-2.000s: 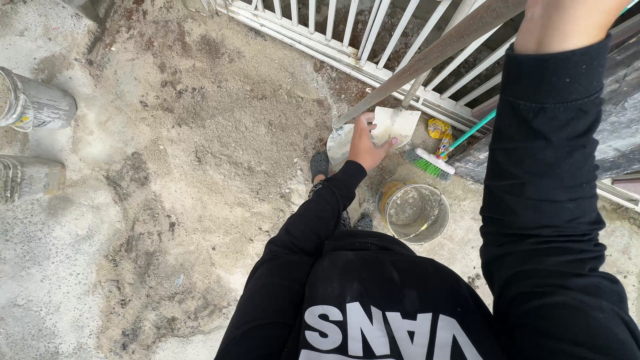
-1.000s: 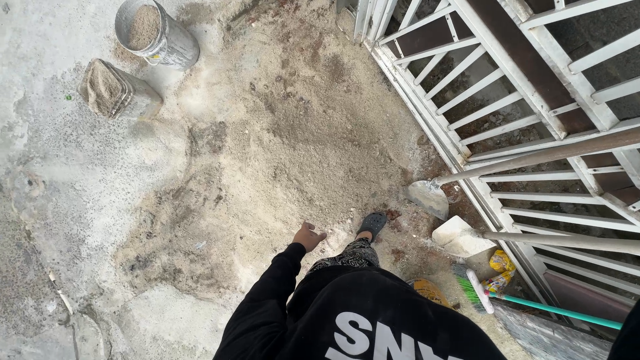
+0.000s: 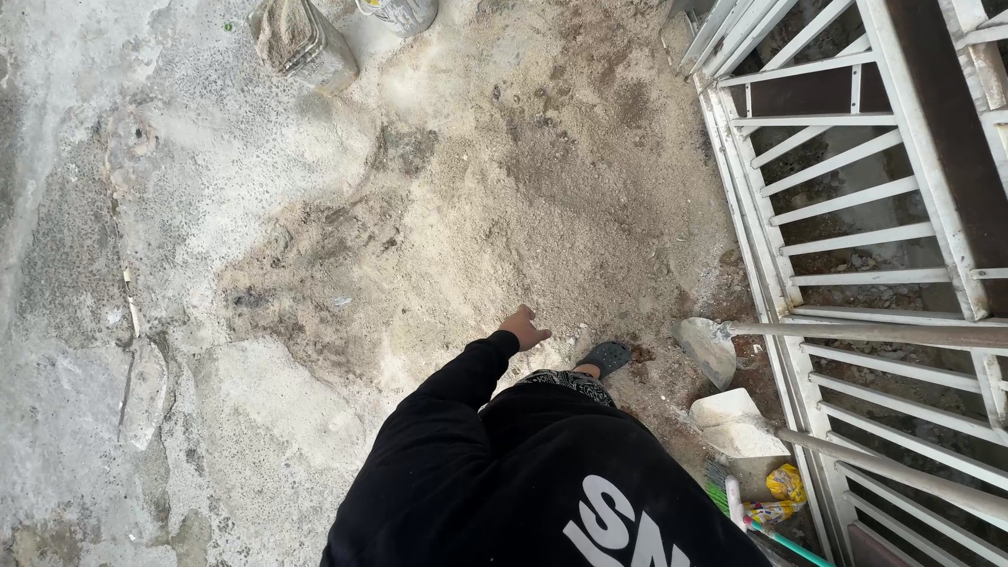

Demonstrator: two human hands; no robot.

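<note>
My left hand [image 3: 525, 328] hangs over the sandy ground at the middle of the view, fingers apart, holding nothing. Below and beside it is sand and gravel [image 3: 543, 228] spread over the concrete. To the hand's right, a grey clog [image 3: 609, 358] shows on one foot. Farther right lies the metal blade of a long-handled hoe or shovel [image 3: 709, 351], its handle resting across the white metal gate [image 3: 846, 189]. Just below it is a white-crusted shovel blade [image 3: 738, 424], also with a long handle. My right hand is out of view.
A square bucket filled with sand [image 3: 315, 63] stands at the upper left, with a second bucket [image 3: 403, 14] beside it, cut by the top edge. Lower right are a broom [image 3: 734, 500] with a green handle and a yellow patterned bag [image 3: 780, 492]. Cracked concrete [image 3: 236, 441] extends left.
The view has swung left. Two seconds ago my left hand was by the tool at the gate and my right arm was raised; now the left hand is away from the tools and the right arm is unseen.
</note>
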